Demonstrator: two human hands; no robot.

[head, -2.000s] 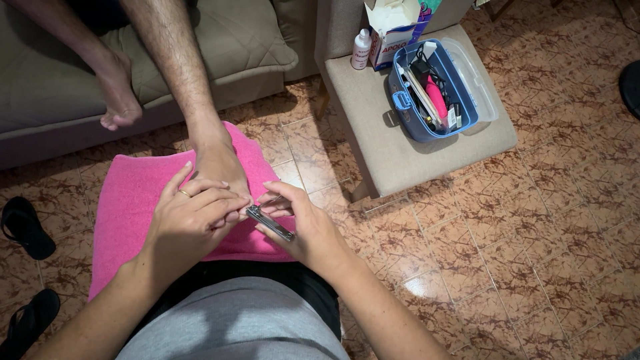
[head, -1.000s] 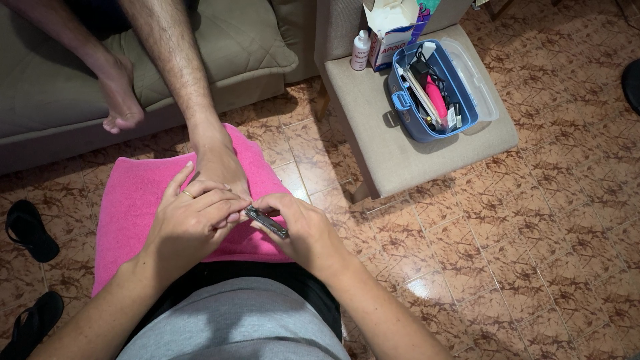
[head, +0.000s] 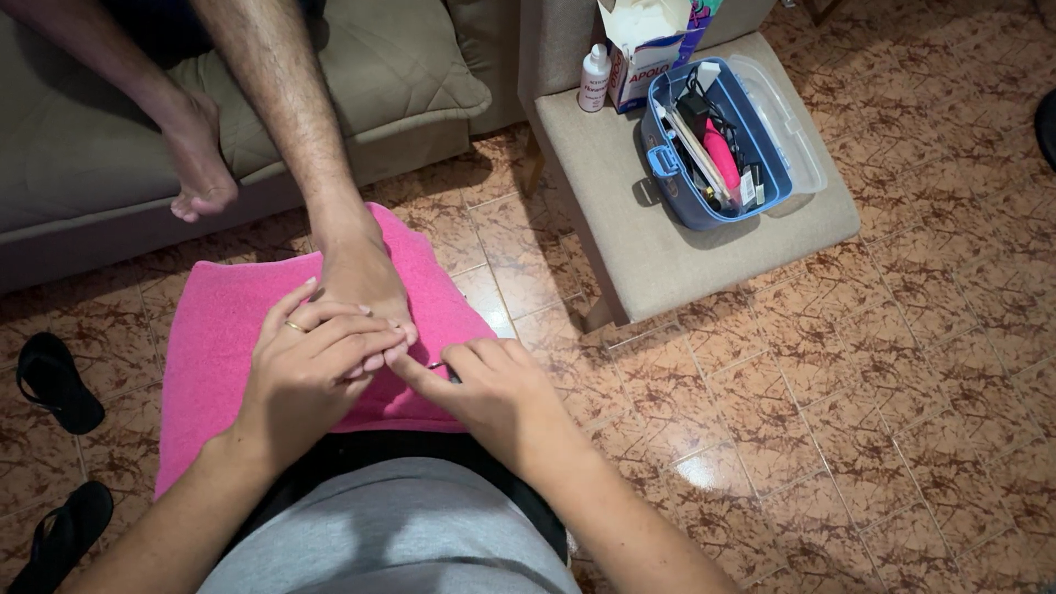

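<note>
Another person's foot (head: 359, 272) rests on a pink towel (head: 223, 330) spread over my lap. My left hand (head: 309, 371), with a ring on one finger, lies over the front of that foot, its fingertips on the toes. My right hand (head: 487, 384) is at the toes from the other side, index fingertip touching near the big toe. Its other fingers are curled around a small metal nail clipper (head: 450, 371), mostly hidden by the hand.
On a beige chair (head: 660, 280) at the right stand an open blue plastic box (head: 701, 219) of tools, a white bottle (head: 594, 78) and a carton (head: 648, 66). The person's other foot (head: 202, 165) hangs by the sofa (head: 396, 91). Black flip-flops (head: 58, 384) lie on the tiled floor at left.
The nail clipper, earlier held out with its tip at the toes, is now tucked back into my right hand, whose index finger reaches to the toe. My left hand stays on the foot.
</note>
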